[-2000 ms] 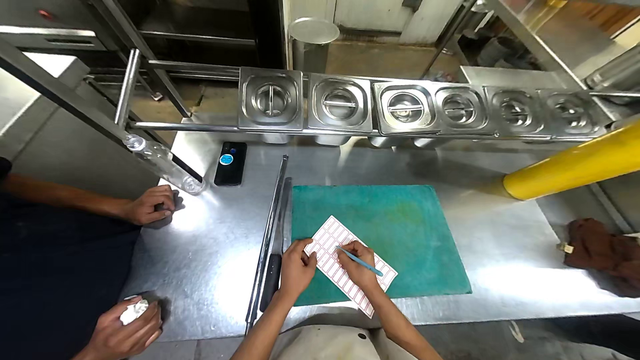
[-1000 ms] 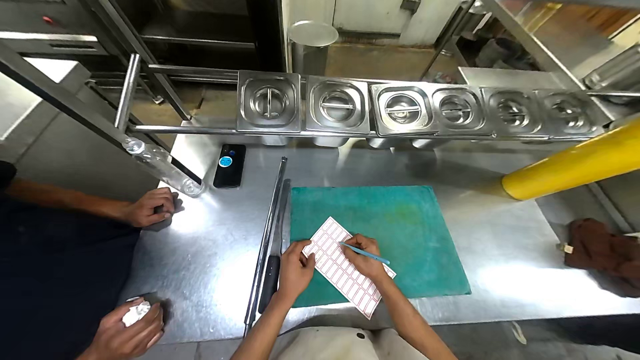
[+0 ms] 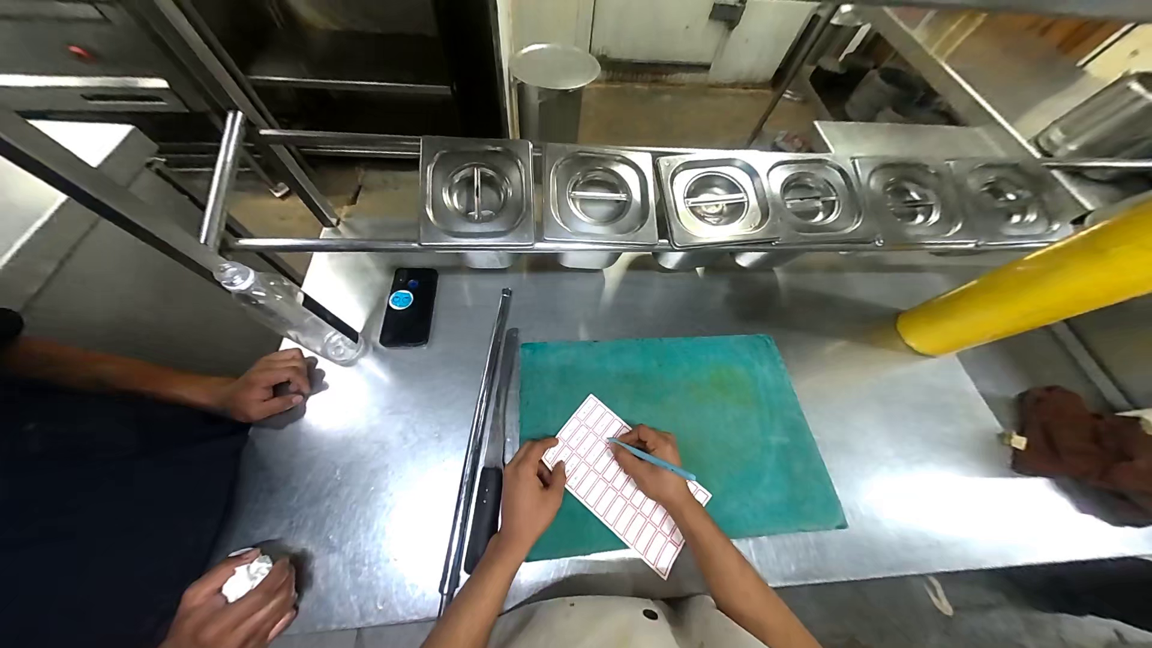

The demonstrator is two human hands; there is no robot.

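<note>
A white sheet of red-bordered blank labels (image 3: 621, 513) lies slantwise on a green cutting board (image 3: 720, 387), its lower corner past the board's near edge. My left hand (image 3: 531, 490) pinches the sheet's left corner between thumb and fingers. In my right hand (image 3: 655, 463) is a light blue pen (image 3: 661, 462), its tip on the upper part of the sheet. Left of the board lie a knife with a black handle (image 3: 484, 517) and a long metal rod (image 3: 475, 441), both close to my left forearm.
Lidded steel food pans (image 3: 598, 195) line a rail behind the steel table (image 3: 378, 486). A black phone (image 3: 409, 308) and a clear plastic bottle (image 3: 288, 310) are at the back left. A co-worker's hands (image 3: 270, 387) rest at left, one holding crumpled white paper (image 3: 246, 577). A yellow cylinder (image 3: 1026, 283) slants in at right.
My right hand and the pen have shifted slightly over the sheet, and the pen lies at a different angle than two seconds ago. My left hand stays at the sheet's corner.
</note>
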